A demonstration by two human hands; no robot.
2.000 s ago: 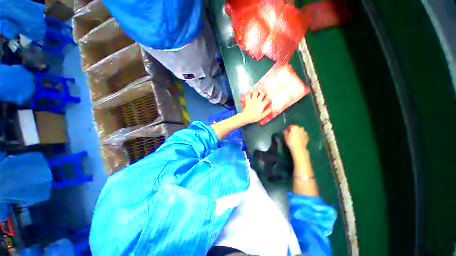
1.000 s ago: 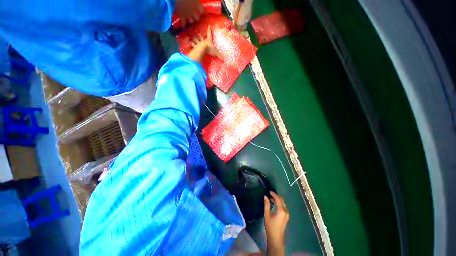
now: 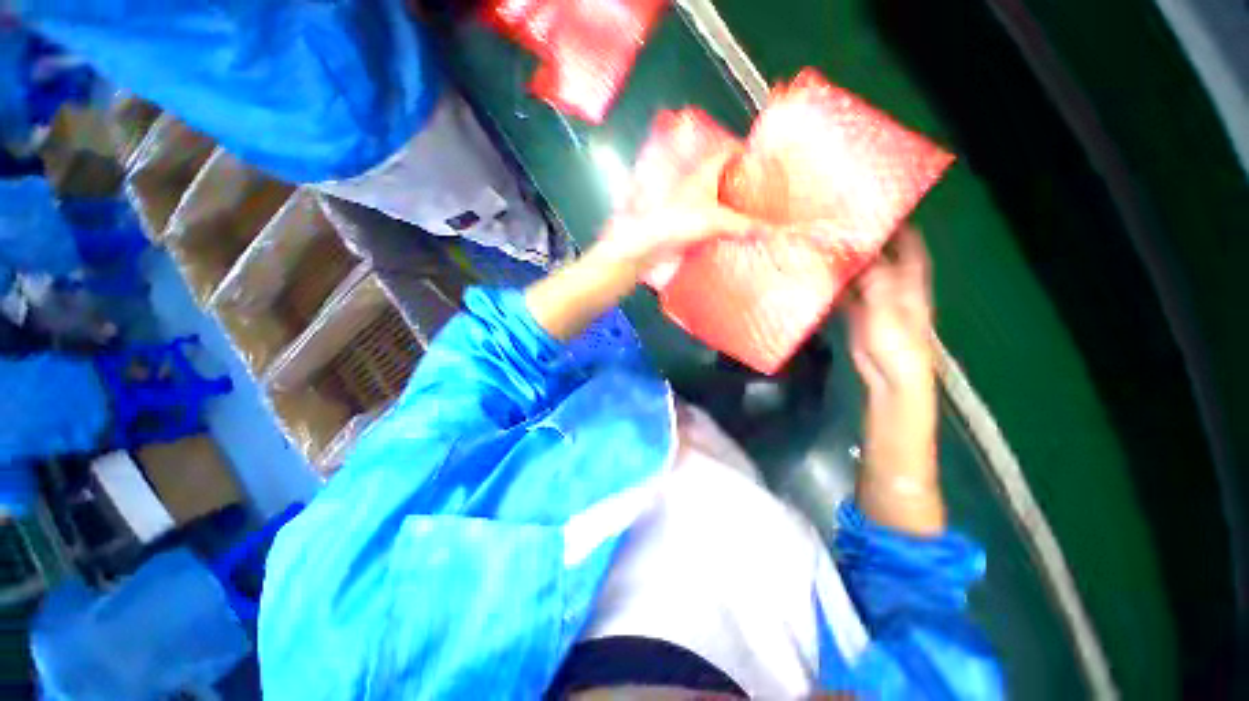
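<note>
A stack of red bubble bags (image 3: 808, 219) is held up above the dark green bench. My left hand (image 3: 678, 226) grips its left side, with fingers over the bags. My right hand (image 3: 893, 308) is at the stack's lower right edge; its fingertips are partly hidden behind the bags and blurred, and it appears to hold that edge. Another red bag (image 3: 671, 144) shows behind my left hand, partly covered. Under the stack, a black object, probably the strap (image 3: 781, 390), lies on the bench, blurred and partly hidden.
More red bags (image 3: 582, 48) lie at the top beside a person in a blue smock (image 3: 260, 82). A pale edge strip (image 3: 1007, 479) separates bench and green belt (image 3: 1082, 397). Lined cartons (image 3: 363, 349) and blue stools (image 3: 158, 390) stand at left.
My left hand has come back from the neighbour's bags and now grips a raised stack. My right hand has left the black strap and moved up to the stack's edge. The view has shifted.
</note>
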